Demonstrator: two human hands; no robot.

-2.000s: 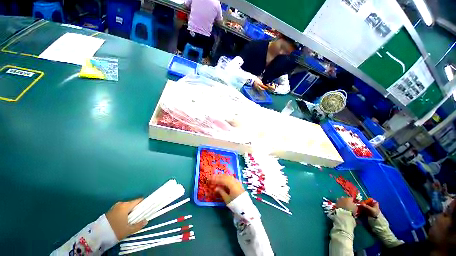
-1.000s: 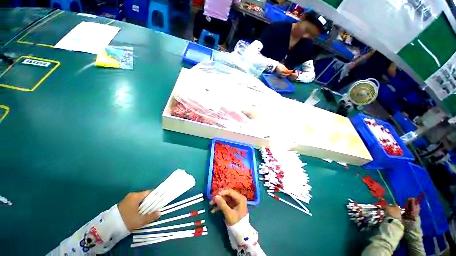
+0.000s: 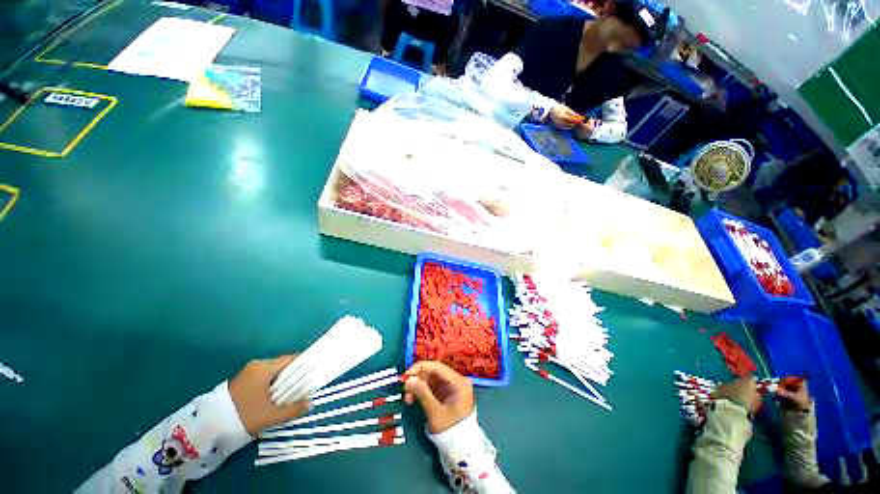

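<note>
My left hand [image 3: 259, 394] is closed around a bundle of plain white sticks [image 3: 333, 357] above the bench. Below the bundle, several thin white sticks fan out to the right, and some have red caps [image 3: 388, 436] near their right ends. My right hand [image 3: 442, 394] is just below the small blue tray [image 3: 412, 318], at the right ends of the fanned sticks. A small red piece [image 3: 406, 377] shows at its thumb and fingertip. The tray holds many loose red pieces [image 3: 455, 338].
A long cream box [image 3: 415, 239] with a clear plastic bag [image 3: 434, 183] lies behind the tray. A pile of capped sticks [image 3: 564, 333] is right of the tray. Another person's hands [image 3: 741, 394] work at the right, near blue bins [image 3: 811, 357]. A person sits across the bench.
My right hand has moved from inside the tray to the stick ends, now with a red piece at the fingertips. My left hand still holds the bundle. The camera view has shifted.
</note>
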